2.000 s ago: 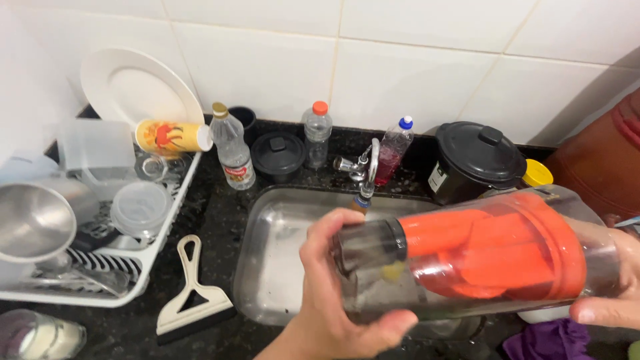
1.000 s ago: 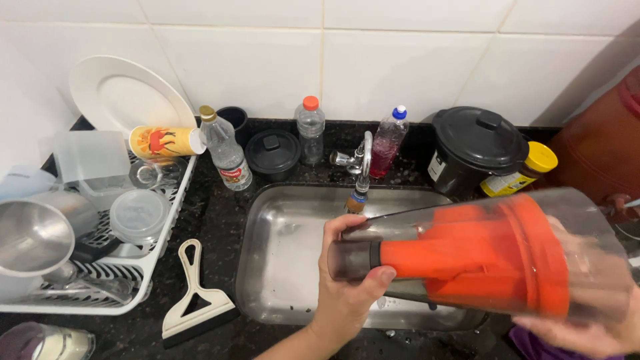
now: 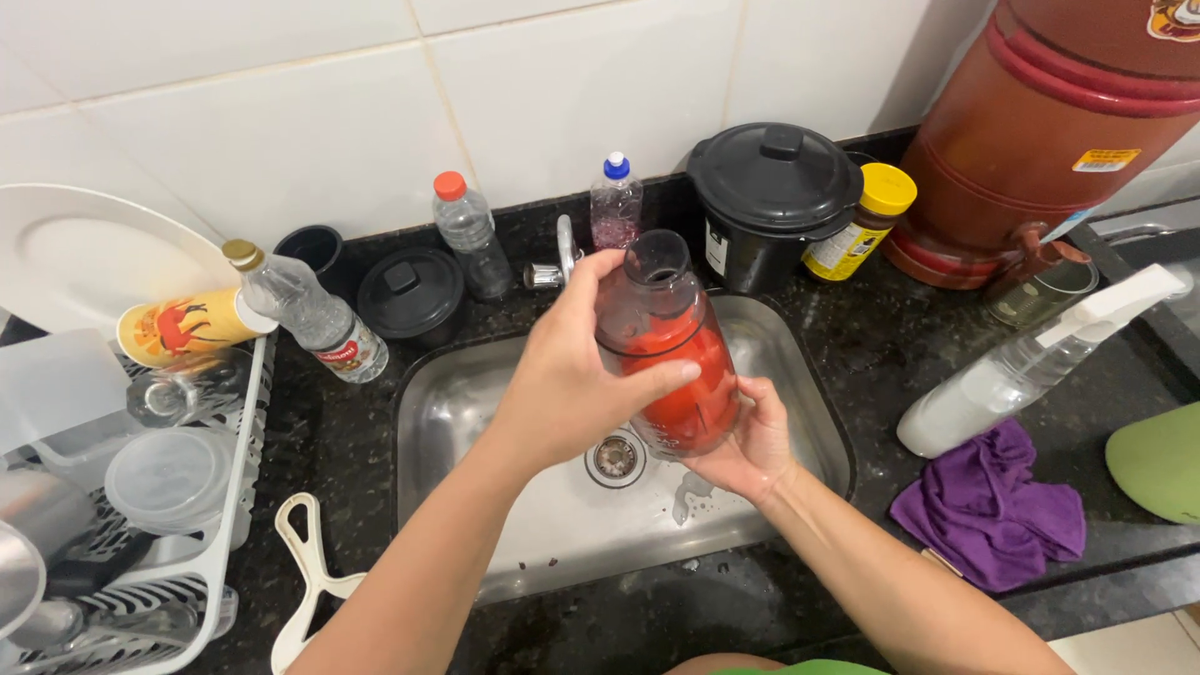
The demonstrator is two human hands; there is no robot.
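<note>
Over the stainless steel sink (image 3: pixel 562 553) I hold a clear plastic container with an orange-red part inside (image 3: pixel 689 375), its narrow dark neck up and tilted slightly away. My left hand (image 3: pixel 600 375) wraps its upper left side, thumb across the front. My right hand (image 3: pixel 755 445) supports it from below at the lower right. Below it the sink drain (image 3: pixel 616 457) shows, with water drops on the basin floor. The chrome faucet (image 3: pixel 565 248) stands just behind my left hand, partly hidden.
A white dish rack (image 3: pixel 230 525) with dishes and a white squeegee (image 3: pixel 309 562) are at left. Bottles (image 3: pixel 473 234), a black lidded pot (image 3: pixel 773 197) and a yellow-lidded jar (image 3: pixel 862 220) line the back. At right are a clay water filter (image 3: pixel 1022 150), spray bottle (image 3: pixel 994 375) and purple cloth (image 3: pixel 994 511).
The container has turned from lying sideways to nearly upright, neck up, and both hands have shifted around it. The view has moved toward the right.
</note>
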